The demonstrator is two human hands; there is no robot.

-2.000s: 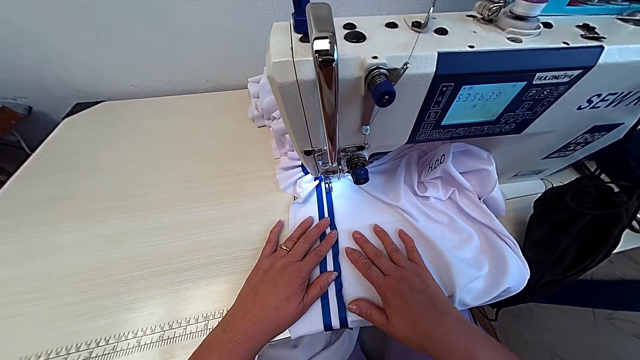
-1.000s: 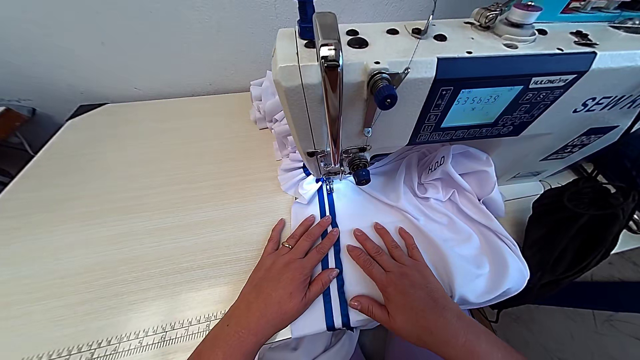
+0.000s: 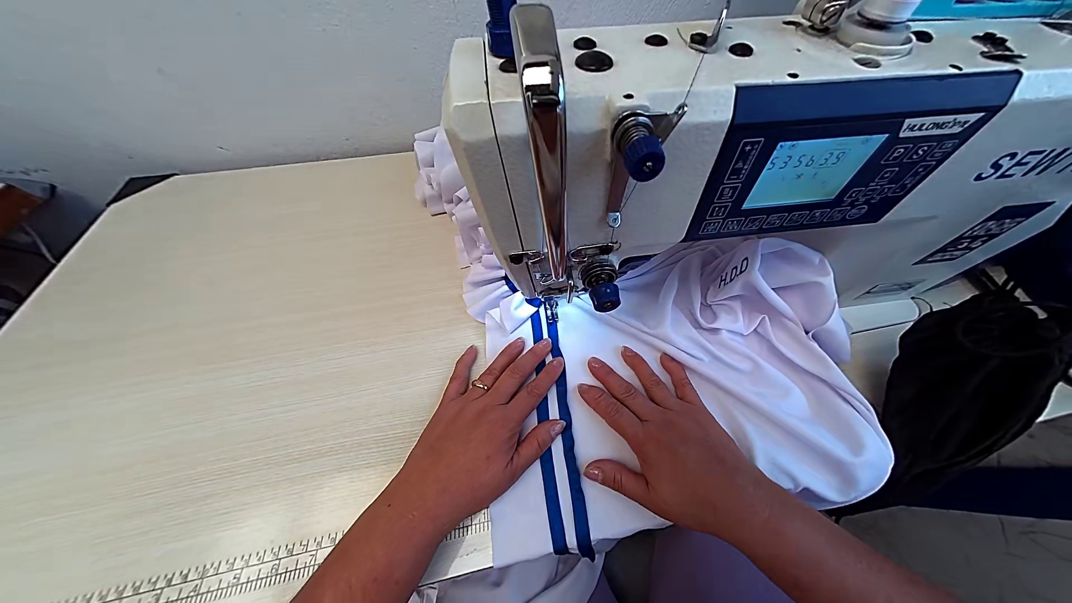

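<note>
White fabric (image 3: 787,419) lies under the head of a sewing machine (image 3: 670,92), bunched to the right of the needle. Two blue stripes (image 3: 576,477) run down it toward me from the lit presser foot (image 3: 551,310). My left hand (image 3: 494,419) rests flat, fingers spread, over the stripes and the fabric's left edge, with a ring on one finger. Palm down on the white cloth just right of the stripes is my right hand (image 3: 662,435), fingers apart. White ruffled trim (image 3: 486,289) passes left of and behind the machine head. Neither hand grips anything.
The pale tabletop (image 3: 209,335) extends to the left, with a printed ruler scale (image 3: 251,574) along its front edge. A wall (image 3: 209,75) stands behind. On the right hangs a black cloth bag (image 3: 971,377), beside the table. The machine has a lit display panel (image 3: 812,172).
</note>
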